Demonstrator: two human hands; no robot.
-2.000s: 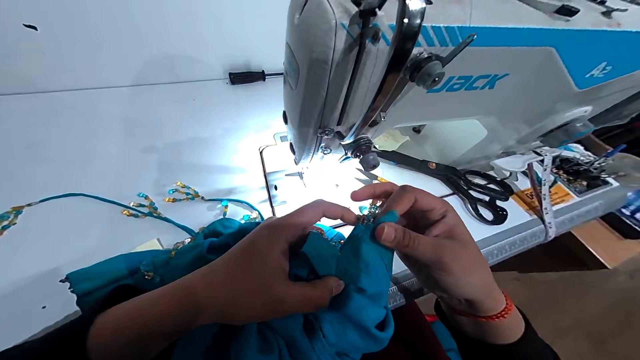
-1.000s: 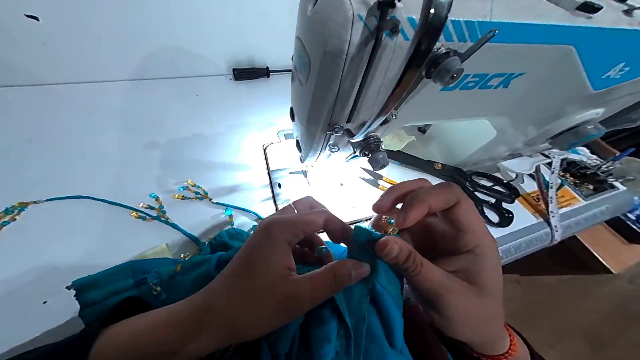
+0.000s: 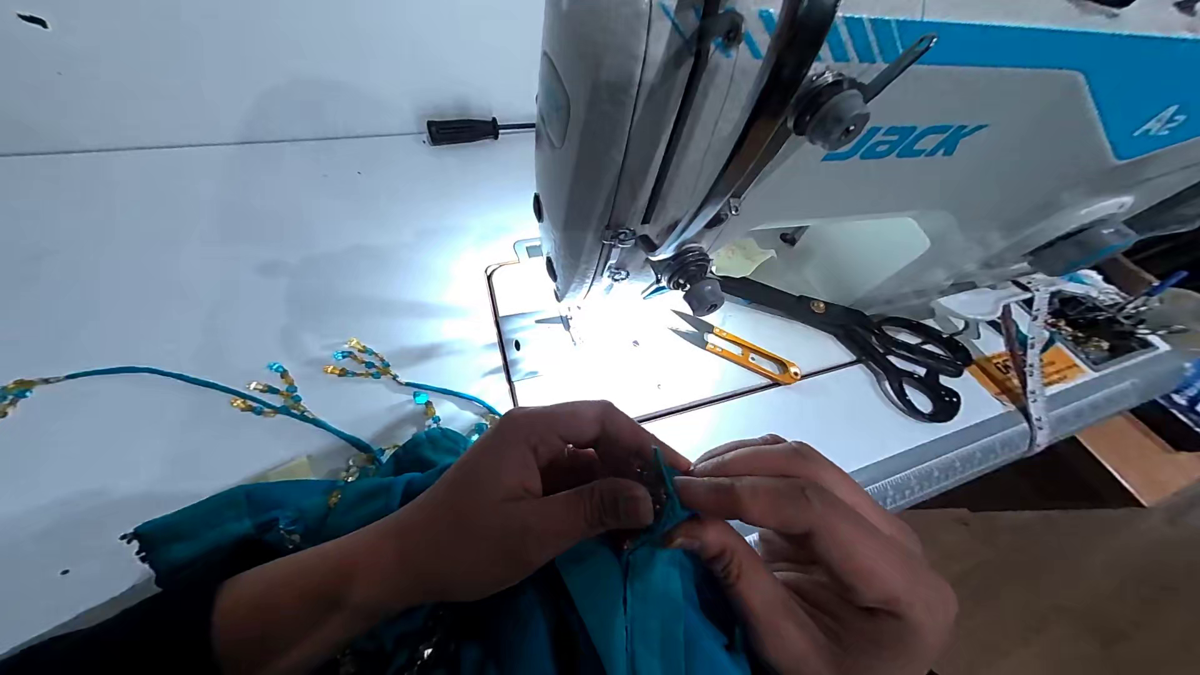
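Observation:
Teal fabric [image 3: 647, 600] lies bunched below the sewing machine's needle area, with a seam running down its front part. My left hand [image 3: 553, 506] pinches a raised edge of it between thumb and fingers. From the other side my right hand [image 3: 806, 534] grips the same edge with thumb and fingertips, close to the left thumb. Small dark beads show faintly between the hands; the fingers partly hide them. To the left, a teal cord [image 3: 216, 382] with gold and turquoise bead tassels [image 3: 281, 392] trails from the cloth over the white table.
A Jack sewing machine [image 3: 900, 187] stands over the table. Yellow thread snips [image 3: 741, 352] rest on its bed, beside black-handled scissors [image 3: 872, 347]. A black screwdriver [image 3: 464, 131] lies behind. At right, a white measuring tape [image 3: 1036, 366] hangs by a tray of small metal parts [image 3: 1106, 328].
The gold and turquoise beads earlier at my right fingertips no longer show there. Both hands have come together on a raised fabric edge. The yellow snips, mostly covered before, are now in full view.

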